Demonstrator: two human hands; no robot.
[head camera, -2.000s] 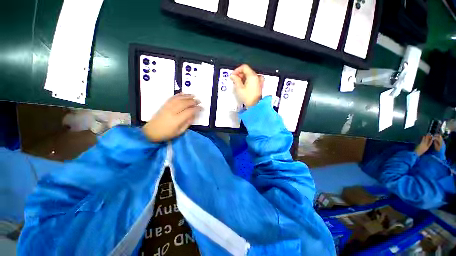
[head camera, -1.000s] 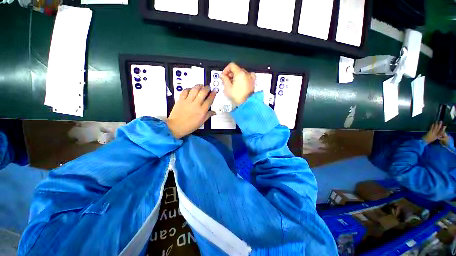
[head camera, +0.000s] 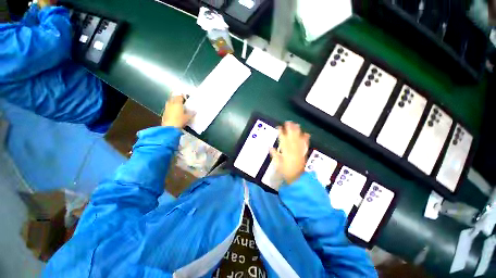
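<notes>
White phones or back covers (head camera: 371, 212), camera circles at their upper ends, lie in the slots of the near black tray (head camera: 250, 120). My right hand (head camera: 292, 152) is over the second slot from the left and partly hides the cover there. Its fingers are somewhat apart; whether it pinches a tiny piece cannot be told. My left hand (head camera: 177, 112) is at the lower left end of the stack of white sticker sheets (head camera: 220, 92), fingers touching its edge. Whether it grips a sheet cannot be told.
A second black tray (head camera: 327, 120) of white covers lies beyond, to the right. Loose white slips (head camera: 463, 251) lie at the right. A small bagged item (head camera: 221, 44) and a white card (head camera: 266, 64) lie behind the stack, near a post. Another person's blue sleeve (head camera: 41, 49) is at far left.
The view has turned to the left. My left hand has moved from the near tray to the sheet stack. My right hand has moved left, from the middle slot to the second slot.
</notes>
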